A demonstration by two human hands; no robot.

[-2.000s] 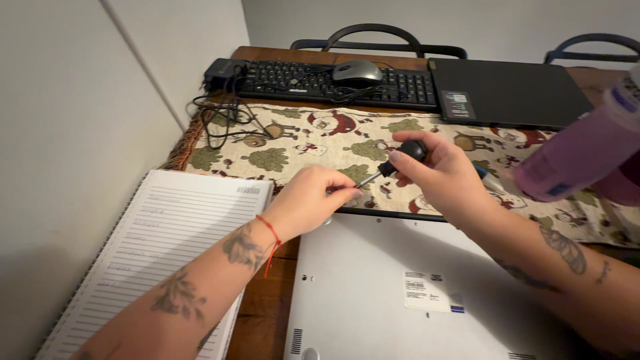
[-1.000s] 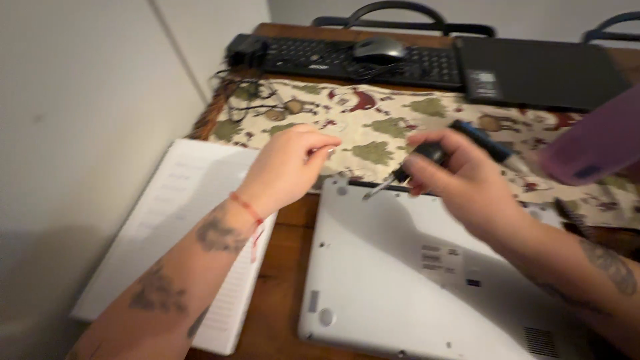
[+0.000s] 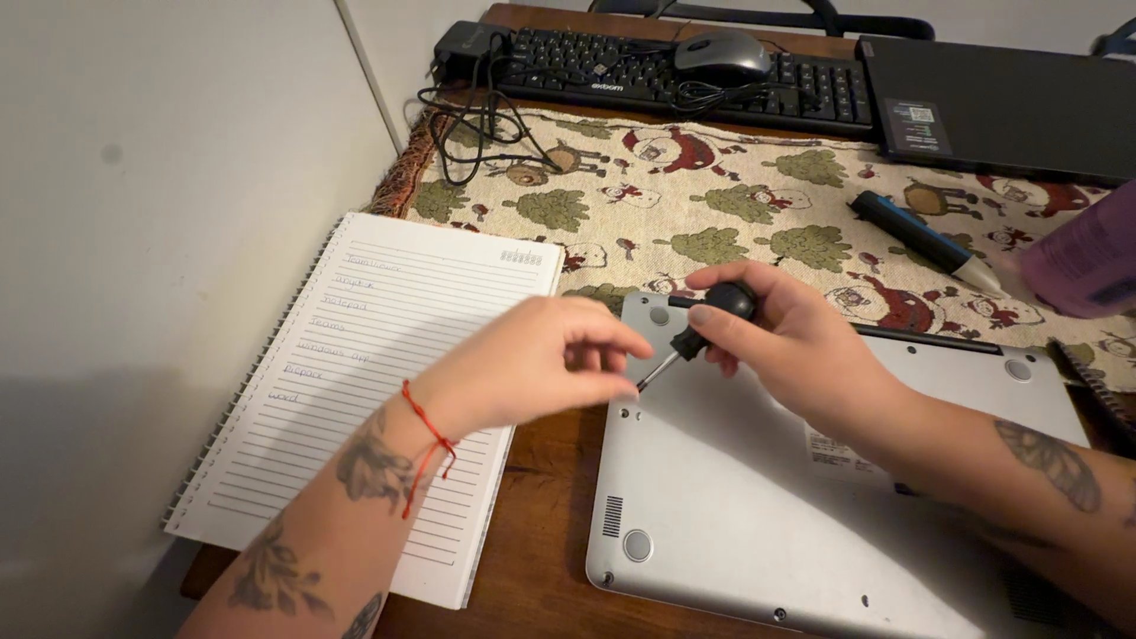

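A silver laptop (image 3: pixel 728 524) lies with its underside up on the wooden table, screws showing near its edges. My right hand (image 3: pixel 763 324) grips a short screwdriver (image 3: pixel 729 306) by its black handle, above the laptop's upper left part. The metal shaft slants down to the left, its tip close to my left fingertips. My left hand (image 3: pixel 550 359), with a red string bracelet (image 3: pixel 426 426) at the wrist, hovers between the notebook and the laptop's left edge. Its thumb and fingers are curled apart at the tips; whether a small screw is between them cannot be told.
An open spiral notebook (image 3: pixel 355 373) with handwriting lies at the left. Behind are a patterned table runner (image 3: pixel 657 217), a cable (image 3: pixel 479 133), a keyboard (image 3: pixel 577 75), a mouse (image 3: pixel 723 58) and a black laptop (image 3: pixel 1021 106). A blue-black pen-like tool (image 3: pixel 919 240) and a purple bottle (image 3: pixel 1087 253) are at the right.
My hands were together over the laptop's far edge, then moved apart. Now my left hand is back beside the screwdriver tip, over the laptop's left edge. The screwdriver stays in my right hand.
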